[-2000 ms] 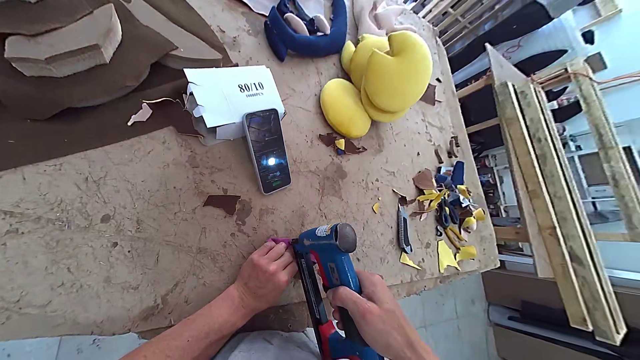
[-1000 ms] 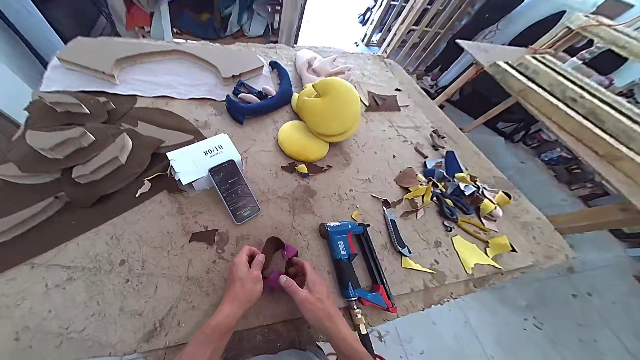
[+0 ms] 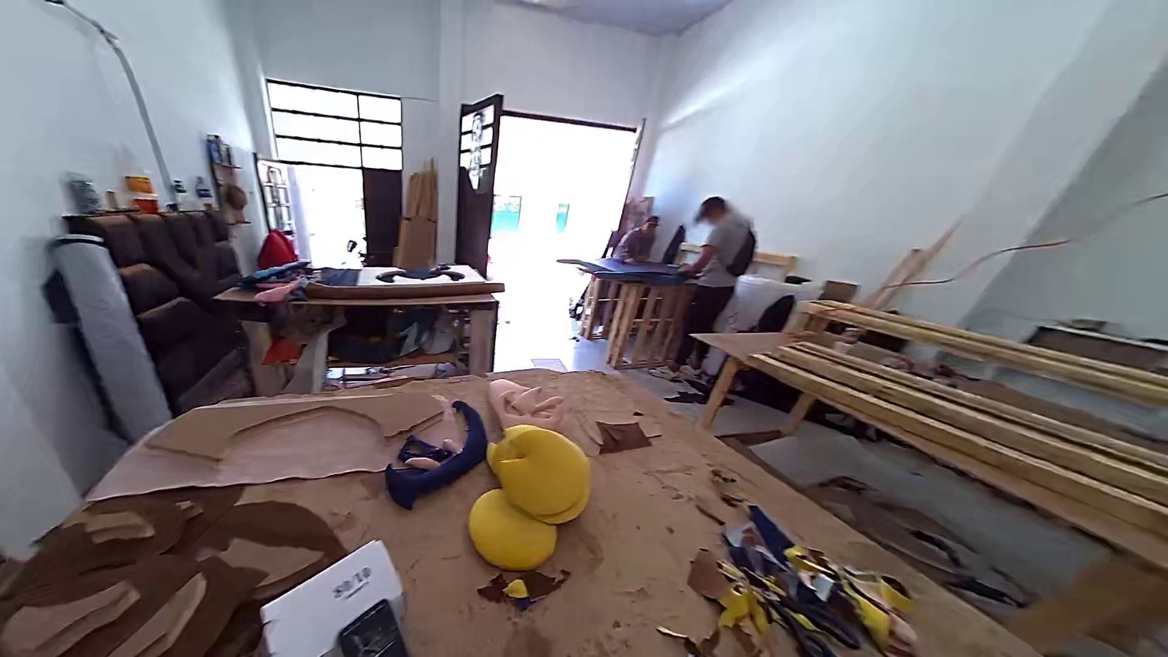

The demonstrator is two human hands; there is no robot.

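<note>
Neither of my hands is in the frame now. On the worktable (image 3: pixel 630 547) lie yellow padded pieces (image 3: pixel 538 474), with a curved dark blue padded piece (image 3: pixel 456 461) to their left. Pale pink fabric (image 3: pixel 525 404) lies just behind the yellow pieces. At the bottom edge, a phone (image 3: pixel 372 634), partly cut off, rests against a white box (image 3: pixel 333 598). Scissors (image 3: pixel 803 620) lie among yellow and blue scraps (image 3: pixel 853 602) at the lower right. The stapler and the purple-edged piece seen before are out of view.
Brown fabric pieces (image 3: pixel 237 538) and a large cut panel (image 3: pixel 301 433) cover the table's left side. Long wooden boards (image 3: pixel 949 429) lie on a bench at the right. Farther back, two people (image 3: pixel 725 251) (image 3: pixel 639 239) stand at another table (image 3: pixel 630 269) near an open doorway.
The stapler was in my right hand, then lay on the table while both hands held a purple-edged piece. The view has since tilted up strongly, leaving hands and stapler out of frame.
</note>
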